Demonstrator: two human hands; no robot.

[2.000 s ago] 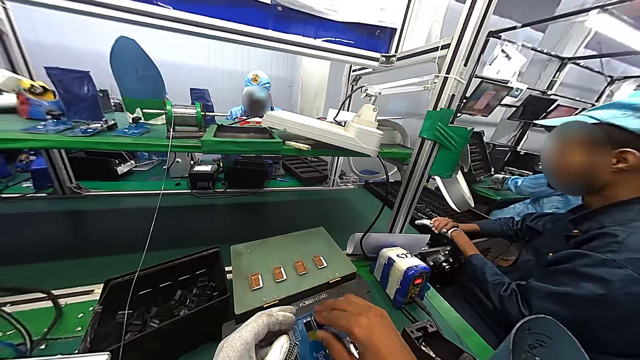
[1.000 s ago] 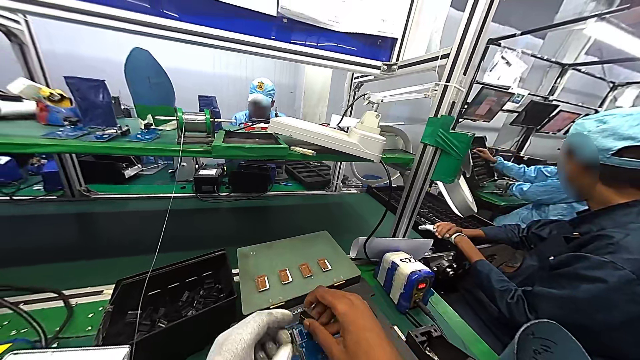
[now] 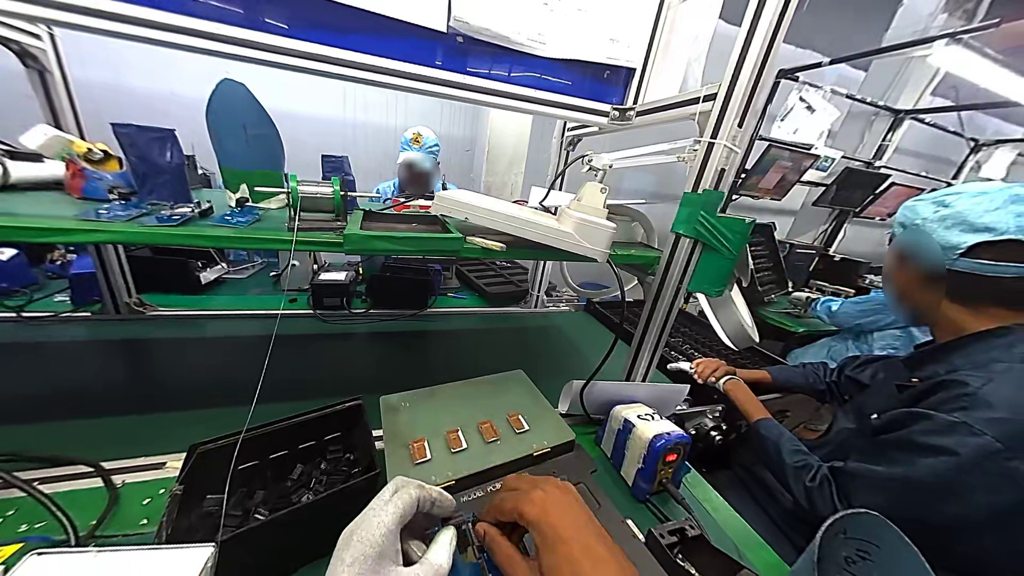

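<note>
My left hand (image 3: 396, 528), in a pale glove, holds the left side of a blue circuit board (image 3: 468, 552) at the bottom centre. My bare right hand (image 3: 552, 524) has its fingers on components at the board's top right; whether it grips one is hidden. Under both hands lies a dark fixture plate (image 3: 596, 488) with lettering. Just beyond stands a green metal block (image 3: 472, 400) bearing several small copper-coloured pieces (image 3: 489, 431). Left of my gloved hand, a black bin (image 3: 272, 456) holds many small black components (image 3: 308, 480).
A blue-and-white power unit (image 3: 646, 450) with a red display stands right of the fixture. A thin wire runs from a spool (image 3: 318, 196) on the shelf down past the bin. A magnifier lamp (image 3: 524, 220) hangs ahead. A co-worker (image 3: 904, 400) sits at the right; another person is behind the shelf.
My two hands stay at the board, with my right fingers shifted slightly on it. The co-worker at the right first straightened from a lean, and the head now shows farther left than a second ago.
</note>
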